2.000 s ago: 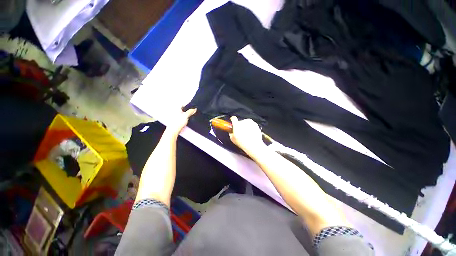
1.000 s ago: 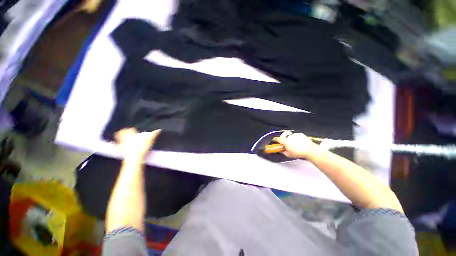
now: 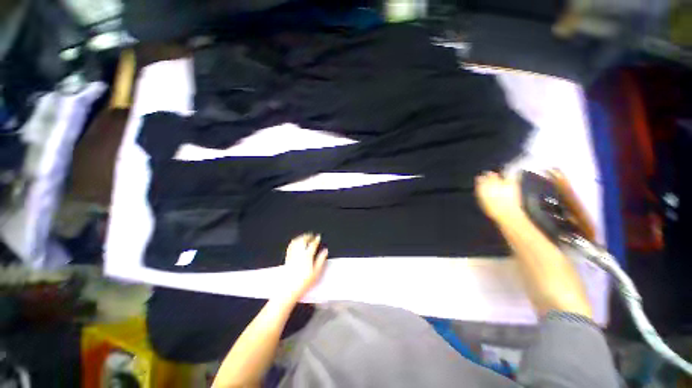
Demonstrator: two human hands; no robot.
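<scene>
Black trousers [image 3: 364, 220] lie flat on the white table cover [image 3: 425, 292], legs towards the right, with a greyish square patch [image 3: 201, 225] and a small white label [image 3: 186, 258] at the left. My left hand [image 3: 306, 261] is on their near edge, fingers apart, holding nothing visible. My right hand [image 3: 499, 198] is at their right end, beside the steam iron [image 3: 548, 203] and off its handle; blur hides whether its fingers grip cloth. The iron is at the table's right side, its pale hose [image 3: 626, 292] running down to the right.
More black garments [image 3: 341, 83] are heaped along the far side of the table. Black cloth [image 3: 201, 322] hangs below the near edge at left. A yellow crate [image 3: 152, 348] stands at lower left. White cloth [image 3: 47, 170] is beyond the table at left.
The iron has moved right along the trousers to the table's right side, and my right hand has let go of its handle. My left hand has moved right along the near edge.
</scene>
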